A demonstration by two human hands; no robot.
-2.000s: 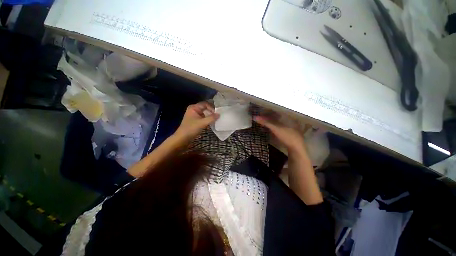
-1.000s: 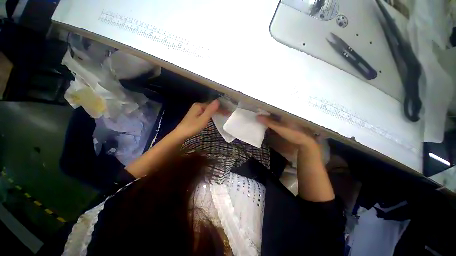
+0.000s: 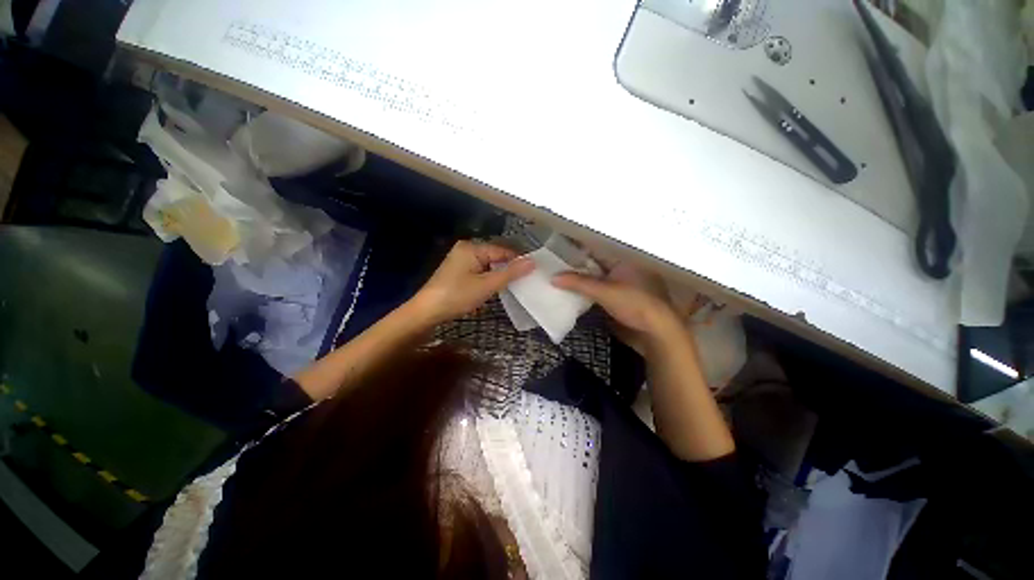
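A folded white fabric piece [image 3: 549,299] is held over my lap, just below the front edge of the white table [image 3: 488,68]. My left hand [image 3: 474,275] pinches its upper left side between thumb and fingers. My right hand [image 3: 618,297] holds its right side, with the thumb on top of the cloth and the fingers partly hidden behind it. A corner of the piece points down toward my lap. Layers of the cloth show at its left and upper sides.
Dark thread snips [image 3: 801,134] lie on the metal machine plate [image 3: 669,79]. Large black shears [image 3: 916,147] lie right of them, beside a long white cut piece [image 3: 989,193]. Crumpled white and yellowish scraps [image 3: 215,215] hang below the table edge at left.
The white piece has turned and moved slightly left since a second ago. My left hand has come in to the cloth, and my right thumb now presses on top of it.
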